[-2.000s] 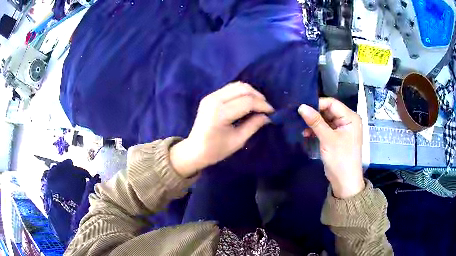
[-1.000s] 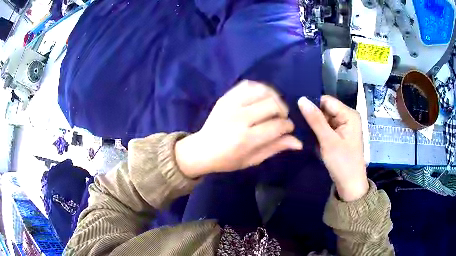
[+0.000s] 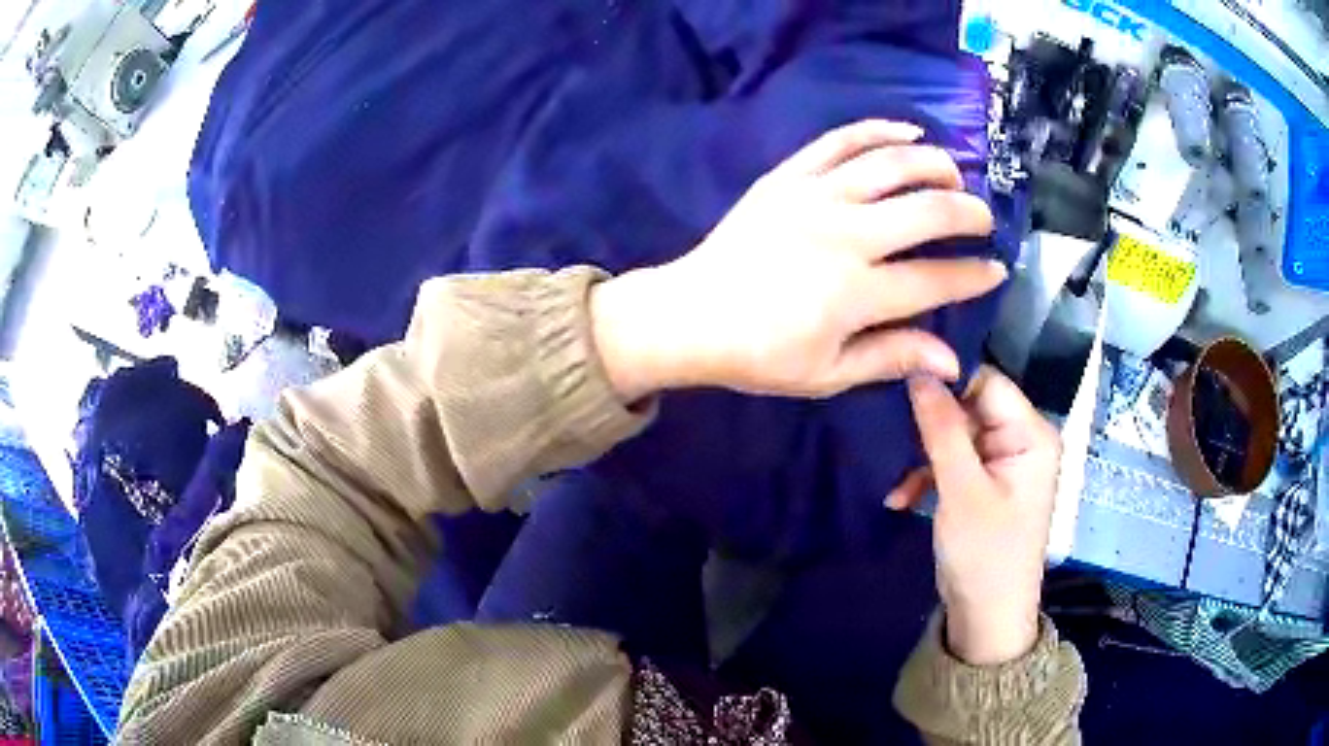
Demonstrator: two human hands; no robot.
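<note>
A large navy garment piece (image 3: 583, 161) lies over the tabletop and hangs down over the lap. My left hand (image 3: 816, 270) lies over the garment's right part, palm down, fingers apart, its thumb close to my right thumb. My right hand (image 3: 984, 474) is just below it at the garment's right edge, thumb and index finger together on the navy edge. The pinched edge is mostly hidden by the fingers. The sewing machine's dark metal sewing area (image 3: 1071, 131) is beyond the fabric at upper right.
A yellow sticker (image 3: 1151, 270) is on the white machine. A brown round container (image 3: 1221, 418) with small dark items stands at right, near a ruler scale (image 3: 1122, 503). A dark navy bundle (image 3: 153, 452) and blue crates (image 3: 73, 598) are at lower left. Striped cloth (image 3: 1239, 634) is at lower right.
The view has shifted, so machine lettering shows at upper right. My left hand has moved up and right over the fabric, fingers spread. My right thumb and index finger have closed together.
</note>
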